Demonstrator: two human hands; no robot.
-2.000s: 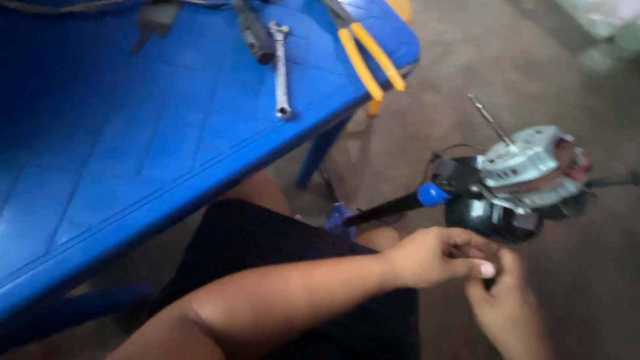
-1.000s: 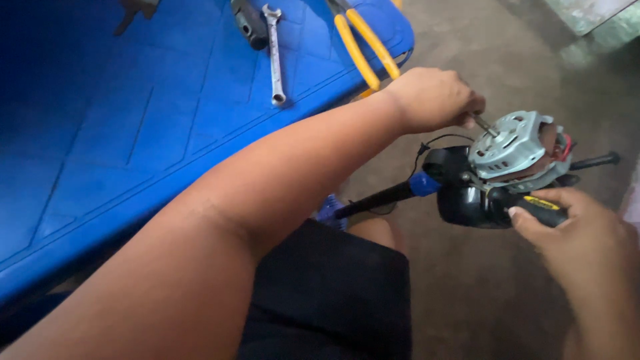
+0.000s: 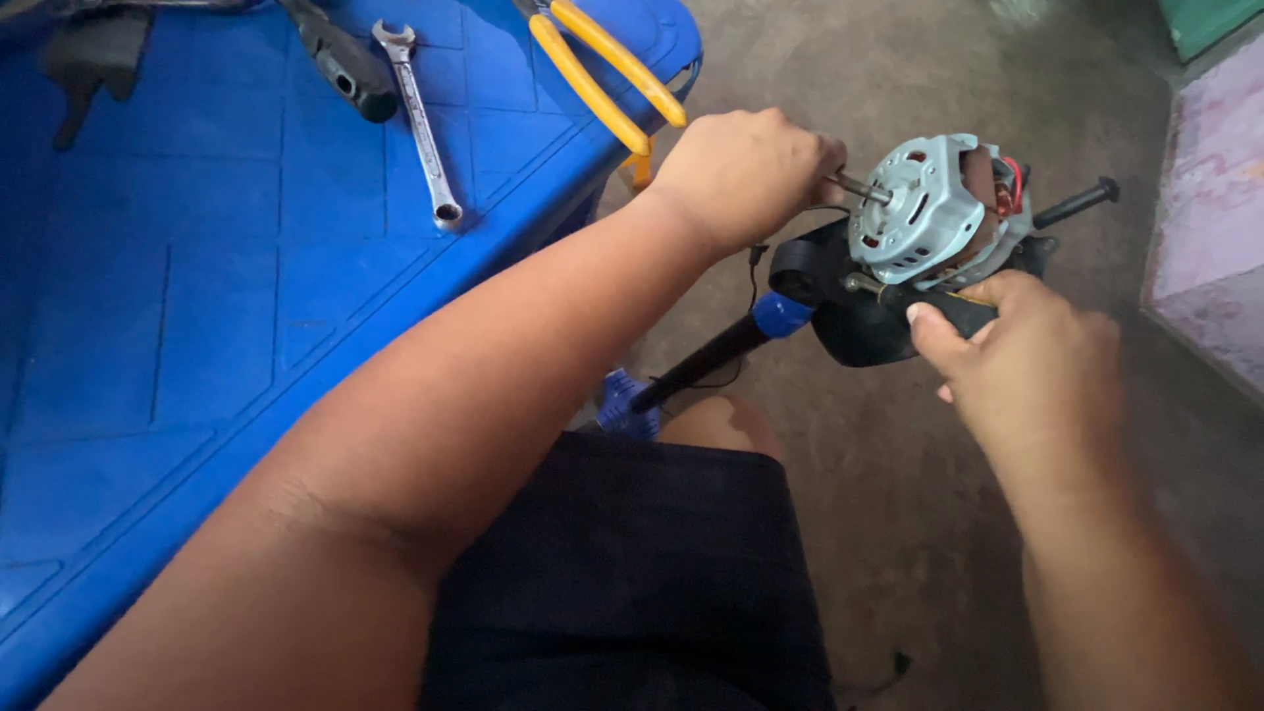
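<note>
An electric fan motor [image 3: 923, 212] with a grey metal casing sits on a black fan housing [image 3: 859, 326], atop a black pole [image 3: 701, 363] with a blue collar [image 3: 781, 314]. My left hand [image 3: 755, 173] has its fingers closed around the end of the motor's metal shaft [image 3: 861, 188]. Below the motor, my right hand [image 3: 1022, 360] grips a dark-handled screwdriver [image 3: 948, 308], whose shank points left at a screw on the housing. Red wires [image 3: 1013, 186] and copper windings show at the motor's side. A black rod [image 3: 1076, 202] sticks out to the right.
On the blue plastic table [image 3: 207, 326] lie a combination wrench [image 3: 423, 128], yellow-handled pliers [image 3: 602, 74], a dark-handled tool [image 3: 341, 64] and a dark flat piece [image 3: 96, 59]. A blue fan base [image 3: 628, 405] stands below beside a knee. A pinkish wall [image 3: 1215, 197] is at right.
Two seconds ago both hands were together below the motor. My left hand has since moved up to the shaft, and my right hand has come to the motor's lower side with the screwdriver.
</note>
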